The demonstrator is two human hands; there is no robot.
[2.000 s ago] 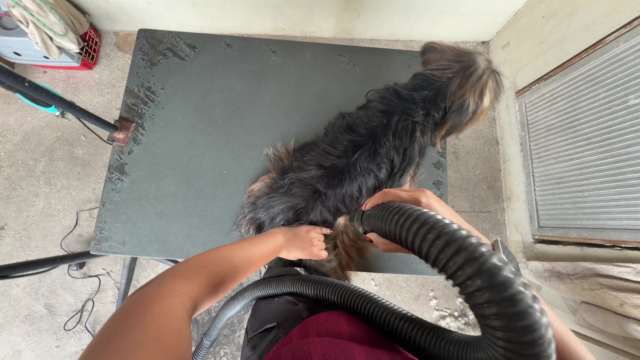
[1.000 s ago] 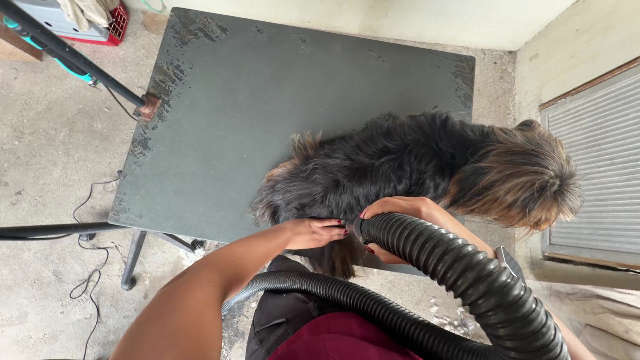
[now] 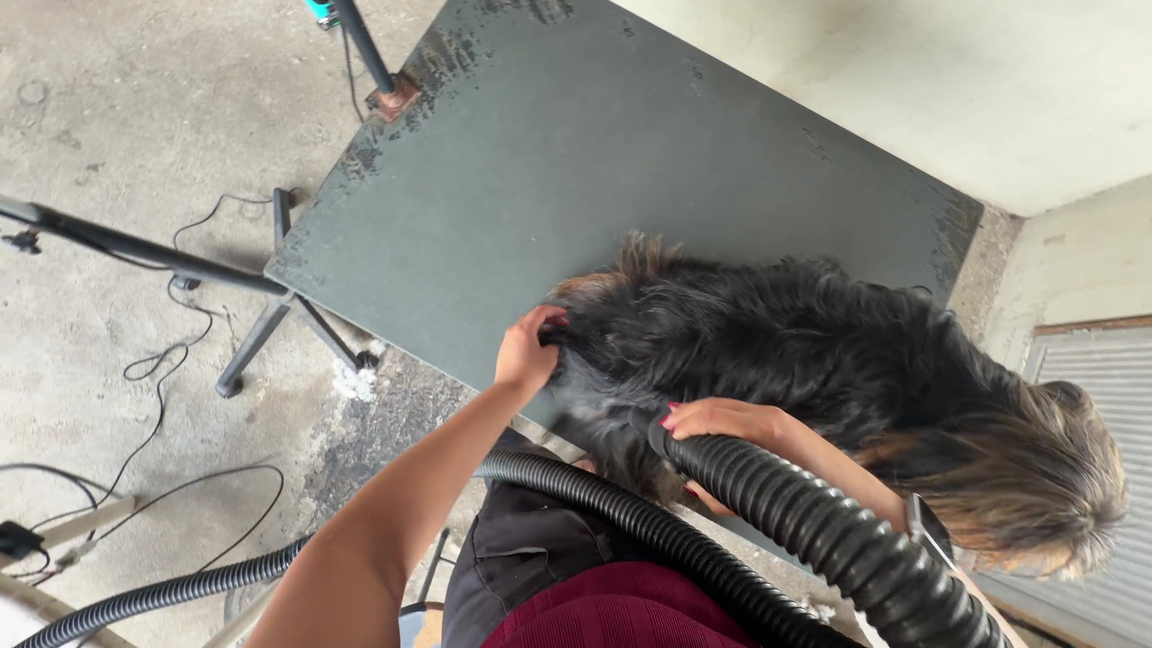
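Observation:
A long-haired black and tan dog (image 3: pixel 765 342) stands along the near right side of the grey grooming table (image 3: pixel 576 162), its head past the table's right end. My left hand (image 3: pixel 531 346) rests at the dog's rump, fingertips in the fur; whether they grip any hair cannot be told. My right hand (image 3: pixel 720 441) is closed around the end of a thick black corrugated dryer hose (image 3: pixel 810 513), its mouth against the fur of the dog's hindquarters. The fur there is blown apart and shows lighter. The hose loops back across my lap.
A black metal arm (image 3: pixel 364 45) is clamped to the table's left corner. Another black bar (image 3: pixel 144 247) and the table legs (image 3: pixel 256 346) stand at the left. Thin cables (image 3: pixel 162 387) lie on the concrete floor. A pale wall (image 3: pixel 900 81) and a ribbed panel (image 3: pixel 1107 378) bound the right.
My left hand has moved away from the hose end to the dog's rump. The dog's head, first over the table's far right, has swung toward the near right. The view has turned.

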